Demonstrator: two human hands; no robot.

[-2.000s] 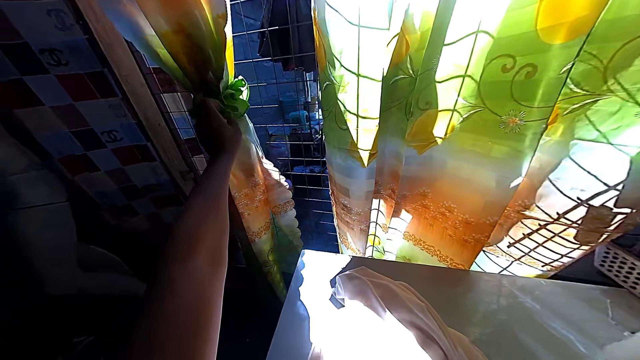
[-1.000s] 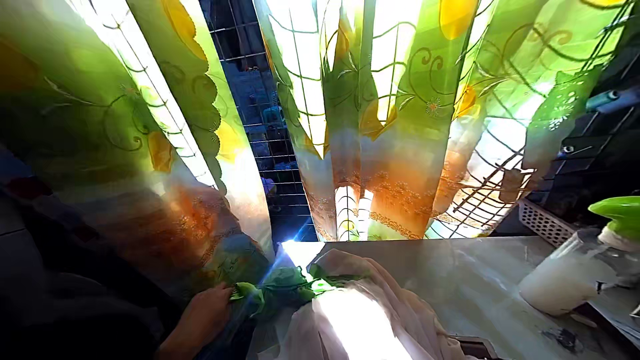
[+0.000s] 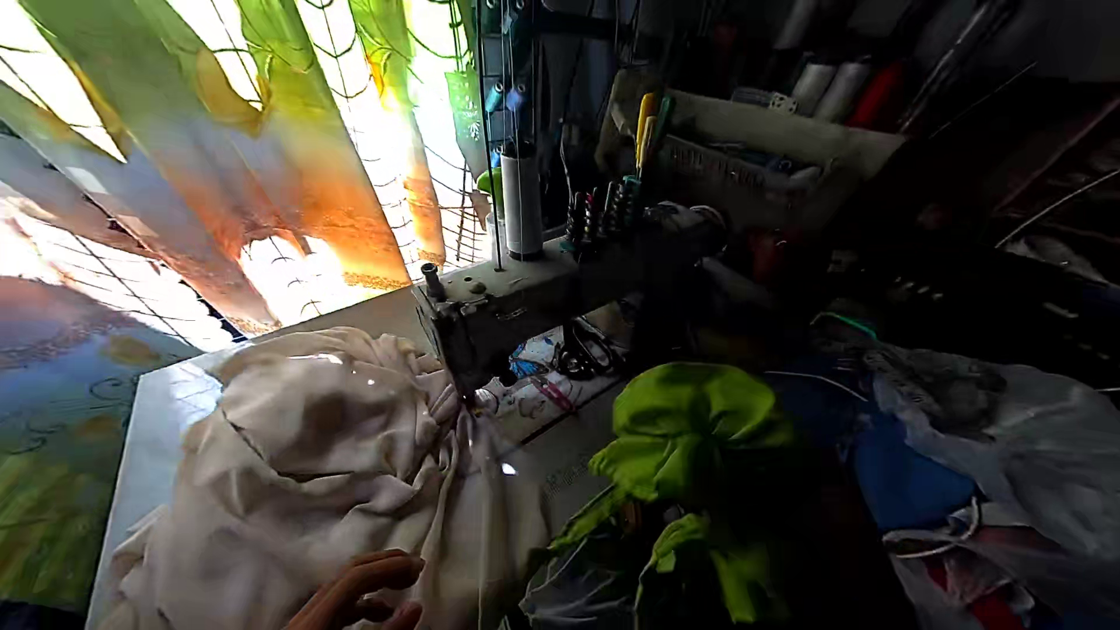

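Observation:
My left hand rests on or just over a heap of cream fabric at the lower middle, fingers slightly curled and apart, with nothing visibly held. The fabric bunches up to the needle area of a sewing machine on the table. To the right of it lies a bright green fabric bow with trailing ties, over a dark area. A pair of scissors and printed cloth scraps lie behind the needle, under the machine's arm. My right hand is not visible.
A white thread cone stands on the machine. Behind are a box of tools and more thread cones. Sheer green and orange curtains hang at the left. Plastic bags and blue fabric lie at the right.
The view has swung far to the right. The left hand, earlier at the gathered curtain and then at a green tie by the table, is now at the cream fabric without the tie.

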